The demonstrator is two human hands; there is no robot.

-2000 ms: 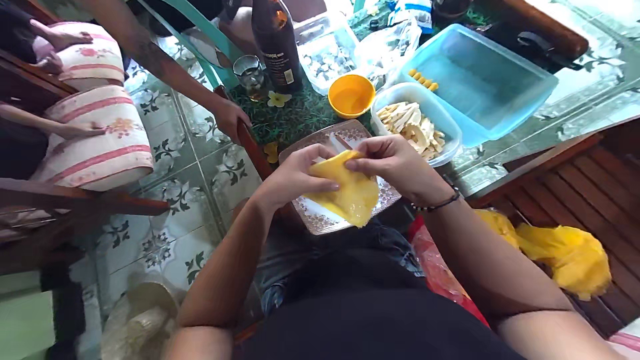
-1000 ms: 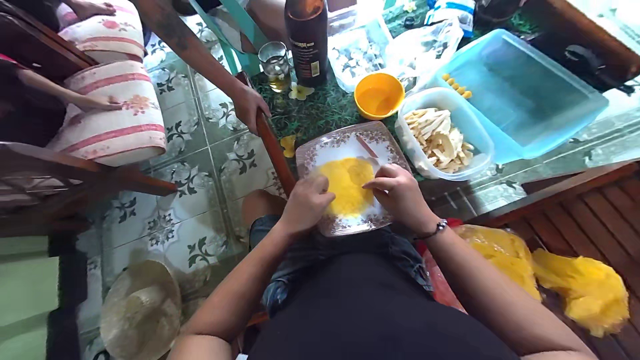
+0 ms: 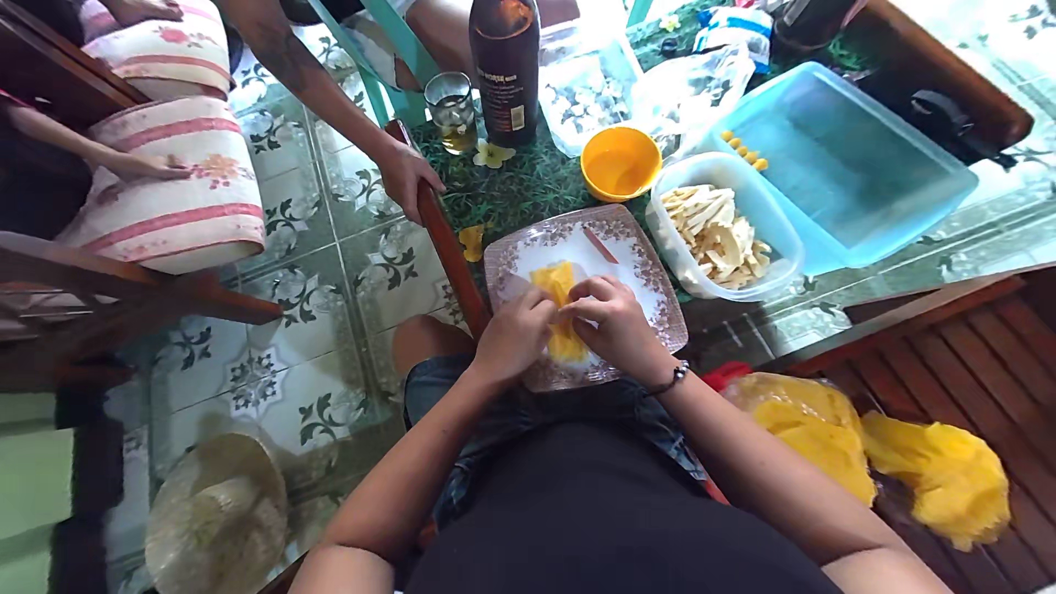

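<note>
A yellow wrapper sheet [image 3: 564, 340], narrow and folded, lies on a square plate with a brown floral rim [image 3: 664, 309] at my lap. My left hand [image 3: 520, 330] pinches its left side, and my right hand [image 3: 615, 322] has its fingertips on the right side, the two hands nearly touching. Anything inside the fold is hidden by my fingers. A thin reddish strip [image 3: 601, 246] lies on the plate's upper part. To the right, pale cut strips [image 3: 718, 235] fill a clear plastic tub [image 3: 788, 272]. A yellow-orange cup [image 3: 620, 163] stands just behind the plate.
A blue plastic tray [image 3: 866, 173] holds several small yellow rolls [image 3: 745, 151]. Behind the plate stand a dark bottle [image 3: 505, 74] and a drinking glass [image 3: 451, 111]. Another person's hand [image 3: 408, 177] rests on a wooden chair part at left. Yellow sheets [image 3: 940, 474] lie on the slatted bench at right.
The yellow sheet was held up in both hands, then lay spread on the plate; now it is folded narrow there. My hands have come down and closer together.
</note>
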